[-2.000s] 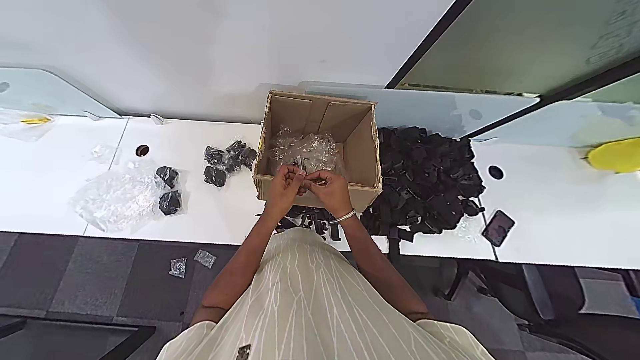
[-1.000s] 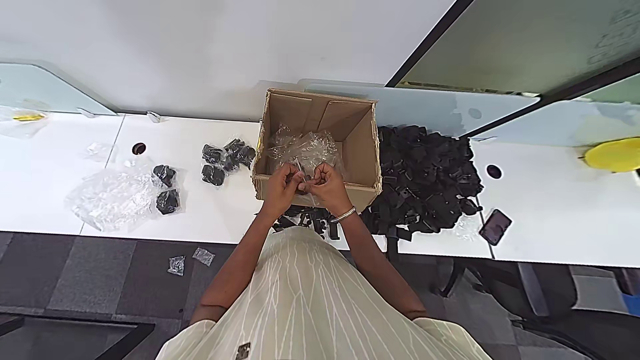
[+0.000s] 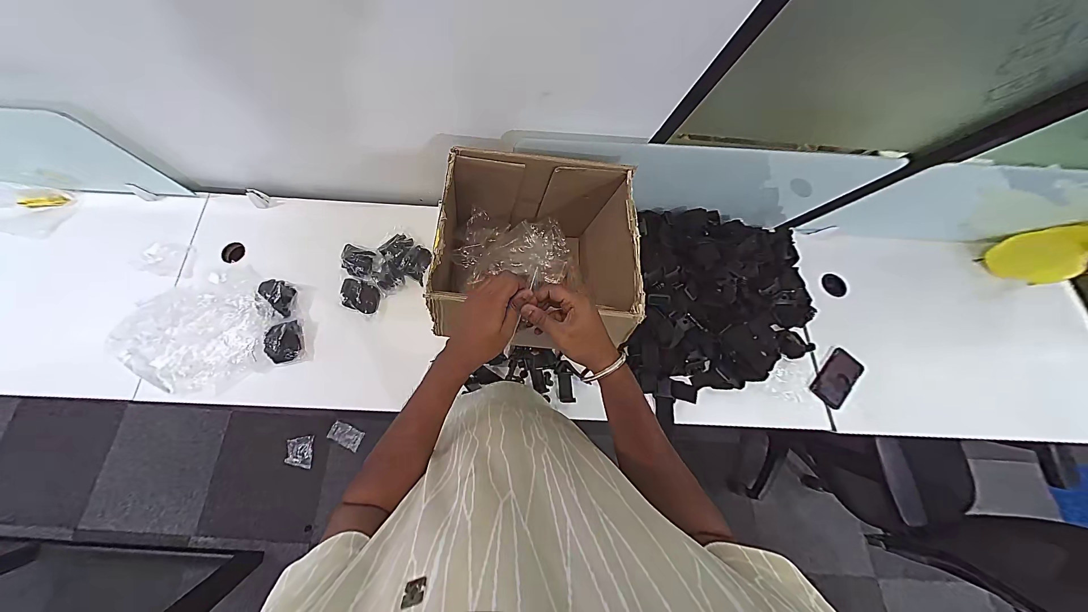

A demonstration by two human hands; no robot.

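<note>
My left hand [image 3: 487,316] and my right hand [image 3: 571,321] meet fingertip to fingertip over the near rim of an open cardboard box [image 3: 631,246]. Between them they pinch a small clear plastic bag [image 3: 513,333]; what it holds is hidden by the fingers. Crumpled clear plastic bags [image 3: 518,246] lie inside the box just beyond the fingers. Small black plastic parts [image 3: 544,370] lie on the table below the hands, partly covered by them. A large heap of black plastic parts [image 3: 722,297] stands against the box's right side.
Bagged black parts [image 3: 360,294] lie left of the box, with two more [image 3: 282,342] beside a pile of clear plastic bags [image 3: 191,331]. A phone [image 3: 837,377] rests at the table's right front. Two small packets [image 3: 345,435] are on the floor. An office chair [image 3: 960,518] stands at the lower right.
</note>
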